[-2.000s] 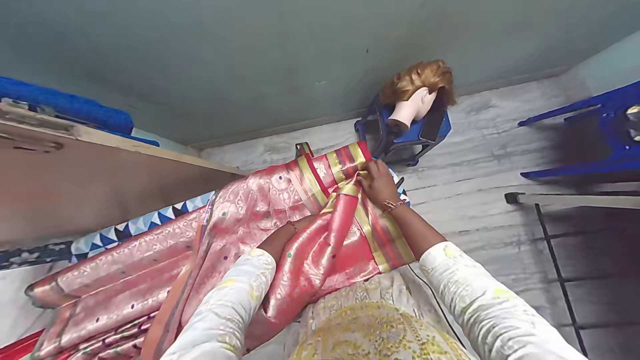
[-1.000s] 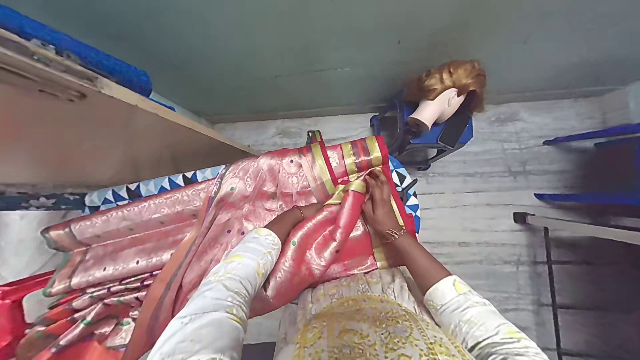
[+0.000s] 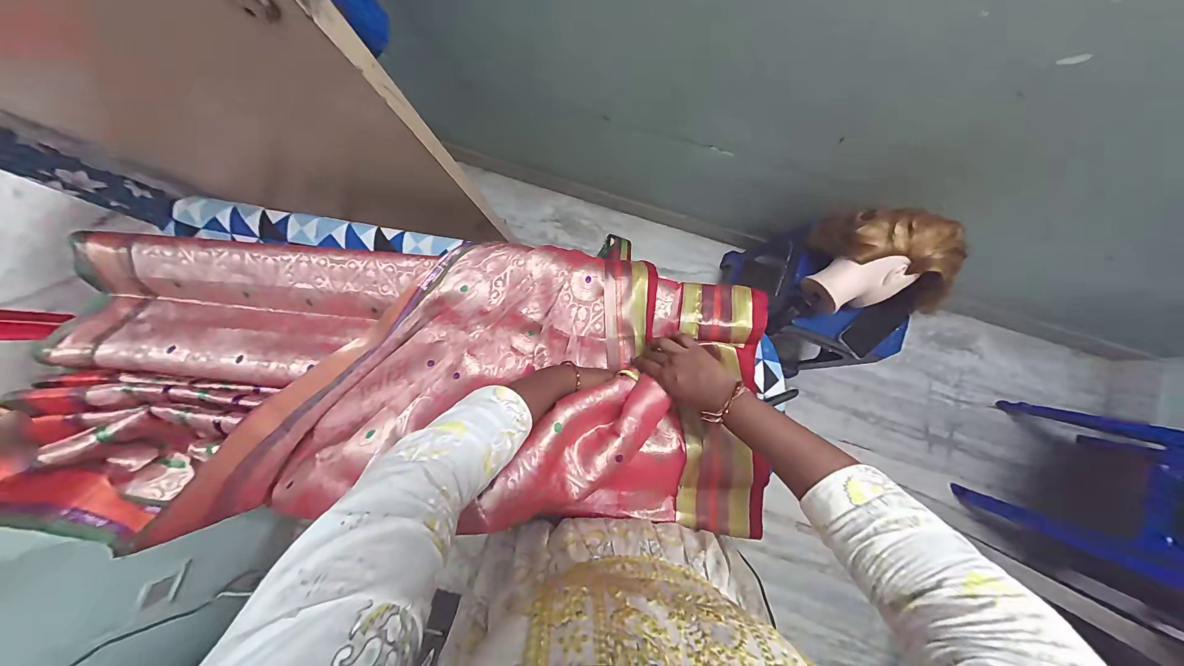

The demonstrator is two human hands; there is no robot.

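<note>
A pink and gold brocade sari [image 3: 518, 314] with an orange edge and a red and gold striped border lies spread across the middle and left. My left hand [image 3: 601, 375] is partly under a fold of it, its fingers mostly hidden, with a gold ring showing. Beside it, my right hand [image 3: 680, 370] pinches the gathered cloth near the striped border, and the two hands meet at the fold. Pleated lengths of the same cloth hang at the left.
A mannequin head with brown hair [image 3: 860, 277] sits on a blue and black stand [image 3: 823, 342] beyond the sari. A brown board [image 3: 277, 120] fills the upper left. Blue patterned fabric [image 3: 314, 229] shows beneath it. Blue furniture [image 3: 1110, 490] stands at the right.
My hands have come together at the fold; a second ago they were farther apart on the cloth. The striped border now hangs flatter beside my right hand. The view has tilted.
</note>
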